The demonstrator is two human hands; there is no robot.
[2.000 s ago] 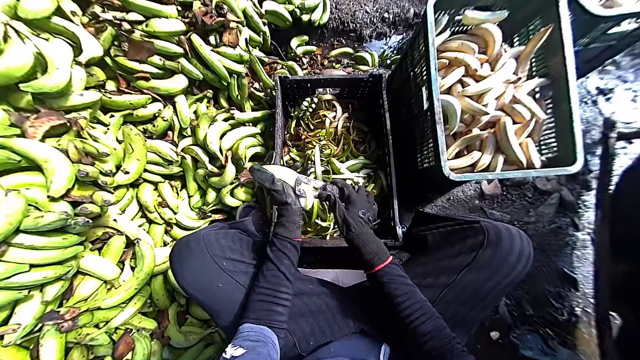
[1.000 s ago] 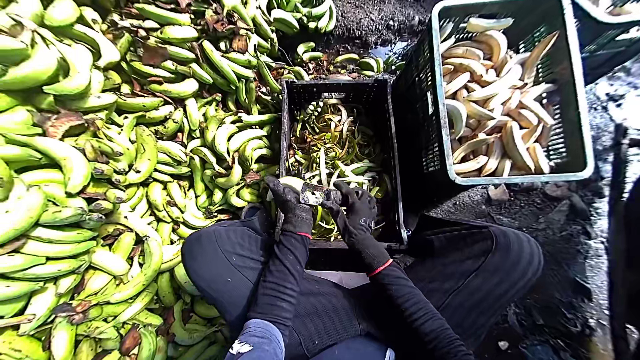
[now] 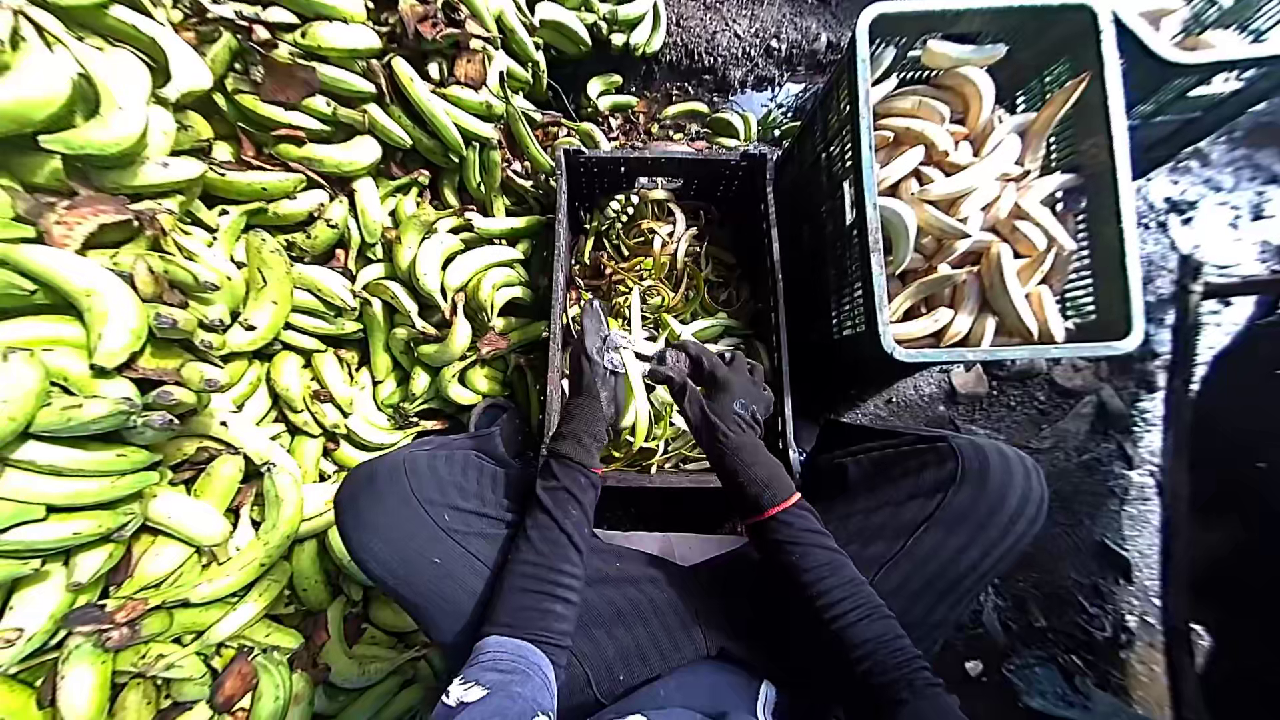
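Note:
My left hand (image 3: 593,375), in a dark glove, grips a partly peeled green plantain (image 3: 622,385) over a black plastic crate. My right hand (image 3: 722,392), also in a dark glove, is shut on a small peeling tool (image 3: 640,350), whose pale end lies against the plantain; the tool's exact kind is unclear. Below both hands, green and yellowish peel strips (image 3: 650,255) fill much of the black crate (image 3: 783,400). Part of the plantain is hidden by my left fingers.
A large pile of green plantains (image 3: 320,290) covers the ground at the left. At the right, a tall dark green crate (image 3: 1137,250) holds peeled plantains (image 3: 960,185). Part of another crate (image 3: 1190,50) shows at the top right. My crossed legs flank the black crate.
My left hand has turned more upright, and the plantain, held crosswise before, now points away from me. My right hand stays close beside it with the tool.

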